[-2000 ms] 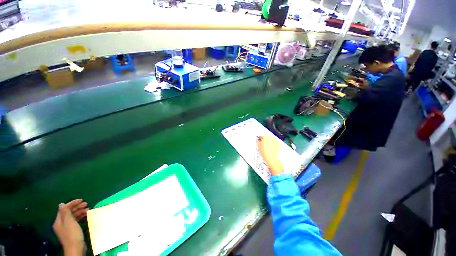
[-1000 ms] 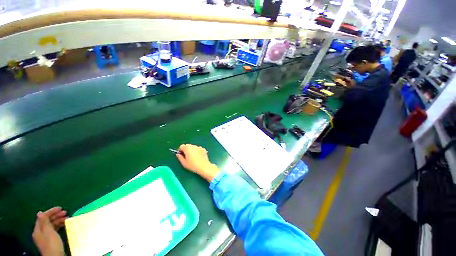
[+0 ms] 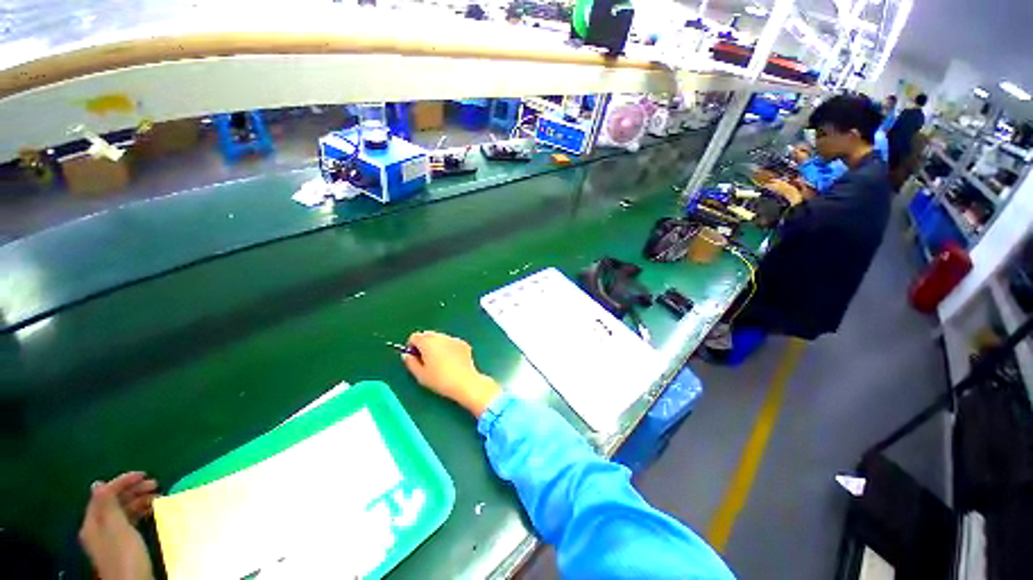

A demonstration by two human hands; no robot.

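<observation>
My right hand (image 3: 444, 366) is over the green bench between the two trays, closed on a thin dark tool like tweezers (image 3: 400, 348) that points left. My left hand (image 3: 117, 523) is at the lower left, beside the left edge of a yellowish sheet (image 3: 187, 532); whether it touches the sheet or holds anything is not clear. The sheet lies over the green-rimmed tray (image 3: 434, 482), with overexposed white pieces (image 3: 391, 508) inside. A long white compartment tray (image 3: 572, 346) lies to the right, with a few dark spots in it.
A dark cable bundle (image 3: 615, 283) and small black parts (image 3: 675, 301) lie right of the white tray. A blue-and-white machine (image 3: 391, 168) stands across the bench (image 3: 340, 329). A raised shelf rail (image 3: 340, 74) crosses above. A person in dark clothing (image 3: 833, 227) works at the far right.
My right hand has moved left from over the white tray to the bench between the trays. In the last second it has barely moved. My left hand stays beside the sheet.
</observation>
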